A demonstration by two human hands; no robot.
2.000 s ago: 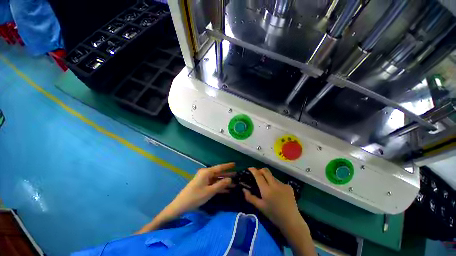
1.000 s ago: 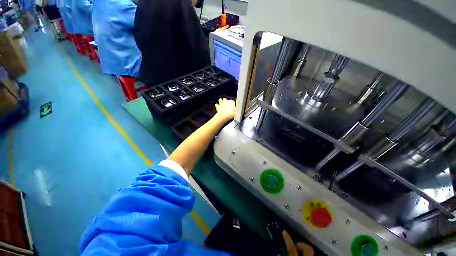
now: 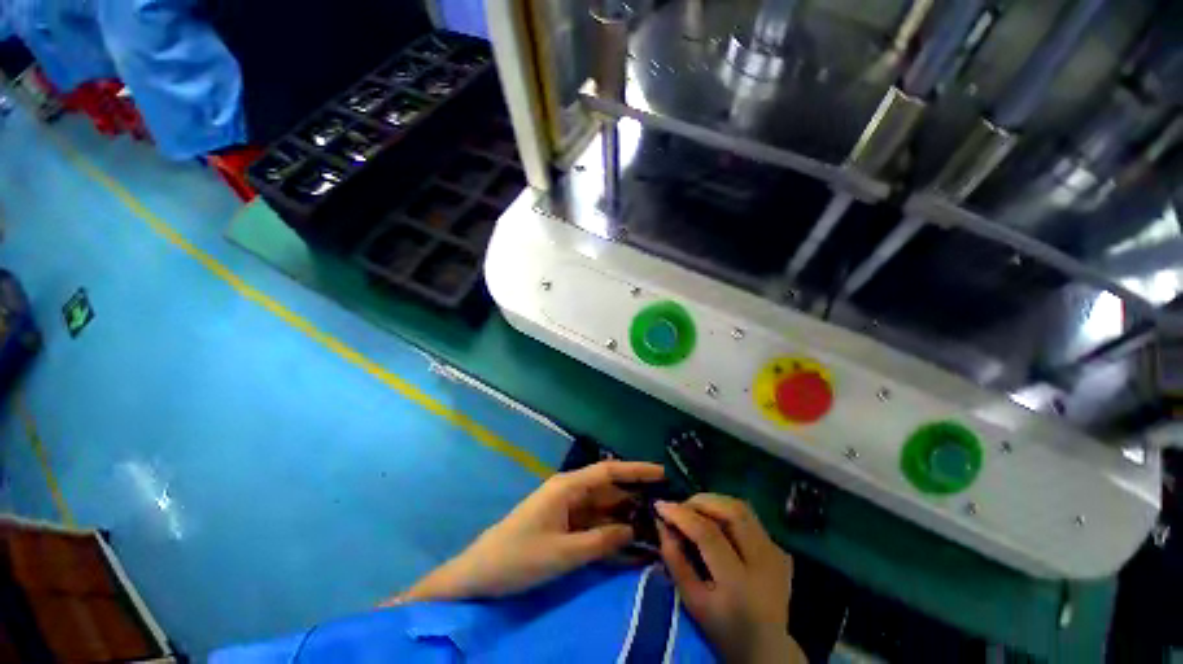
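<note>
My left hand (image 3: 571,521) and my right hand (image 3: 729,560) meet low in the centre of the view. Between them they hold a small black housing (image 3: 644,496), mostly hidden by the fingers. My left hand grips it from the left, with thumb and fingers around it. The fingertips of my right hand touch its right side; whether they also hold a small part cannot be told. Another black housing (image 3: 686,454) lies on the green mat just beyond my hands. A further black housing (image 3: 804,503) lies to the right, below the white panel.
The white press panel (image 3: 571,292) has two green-ringed buttons and a red emergency stop (image 3: 803,397). Metal rods (image 3: 895,123) stand inside the press. Filled black trays (image 3: 311,182) and a tray with square pockets (image 3: 441,266) are at the left. People in blue clothing (image 3: 175,78) are at the upper left.
My left arm has come back from the pocketed tray at the left to the front of my body. Both hands are together on a black housing. The camera view has turned down and right.
</note>
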